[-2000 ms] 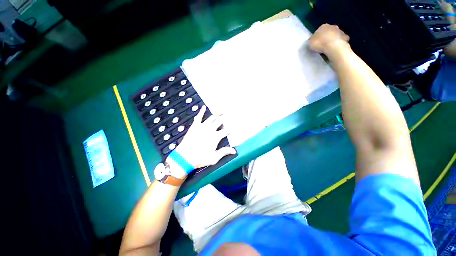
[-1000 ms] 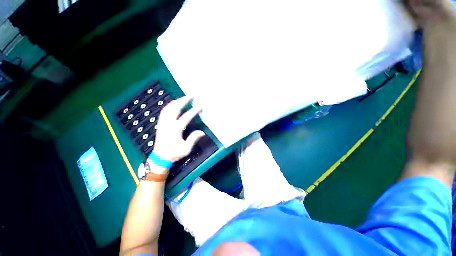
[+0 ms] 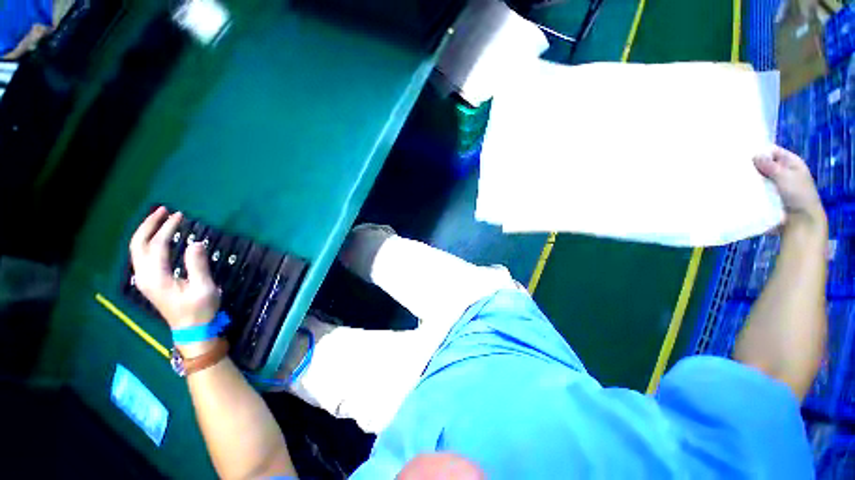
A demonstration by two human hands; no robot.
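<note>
A stack of thin white sheets is held out over the floor to the right of the bench. My right hand grips its right edge, thumb on top. My left hand rests with spread, bent fingers over the left part of a black component tray on the bench. Black units with round pale centres sit in the tray rows beside the fingers. The fingertips partly hide some units, so I cannot tell if they touch one. A blue band and a brown-strapped watch are on my left wrist.
The green bench runs away to the upper left. A pale printed slip lies at its left. Another white sheet or bag is past the bench edge. Blue crates stand at the far right. Part of a person shows at top left.
The white sheets have moved off the bench, out to the right over the floor, with my right hand. The view has turned right. My left hand has shifted toward the tray's far left part.
</note>
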